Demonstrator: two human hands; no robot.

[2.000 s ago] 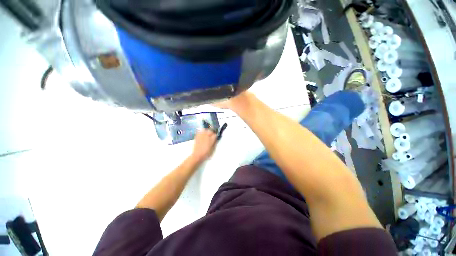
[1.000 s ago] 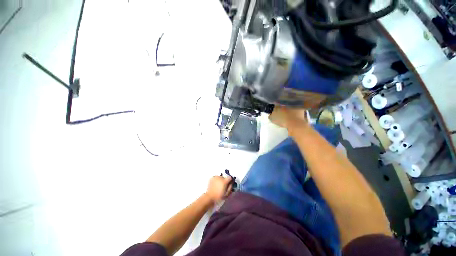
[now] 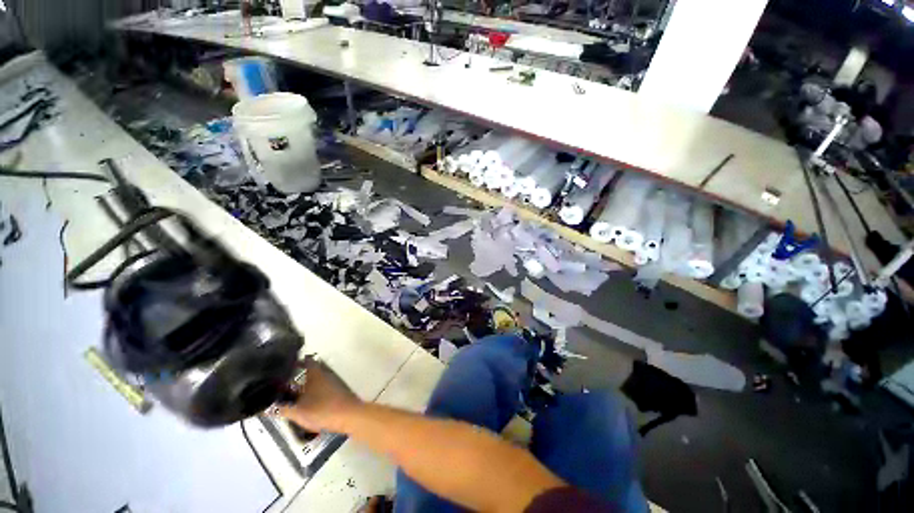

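The cutting machine (image 3: 195, 331), with a dark, shiny motor and looped black cable on top, stands at the left near the table edge. My right hand (image 3: 319, 399) is closed at the motor's side on its handle, which the fingers mostly hide. Part of the silver base plate (image 3: 308, 453) shows below the hand. The blade is hidden. The white-topped fabric lay (image 3: 60, 371) lies left of the machine, with dark cut lines. A yellow marked stick (image 3: 117, 380) lies on it. A small brownish patch at the bottom edge may be my left hand, cut off.
The table edge (image 3: 251, 255) runs diagonally beside the machine. Fabric scraps (image 3: 501, 245) cover the floor to the right, near my legs. A white bin (image 3: 276, 145) stands beyond them. A second long table (image 3: 601, 115) has white rolls (image 3: 626, 235) beneath it.
The view has swung up and right, showing the floor and second table. The machine now appears at the left, my right hand still on it. The left hand has dropped almost or fully out of view.
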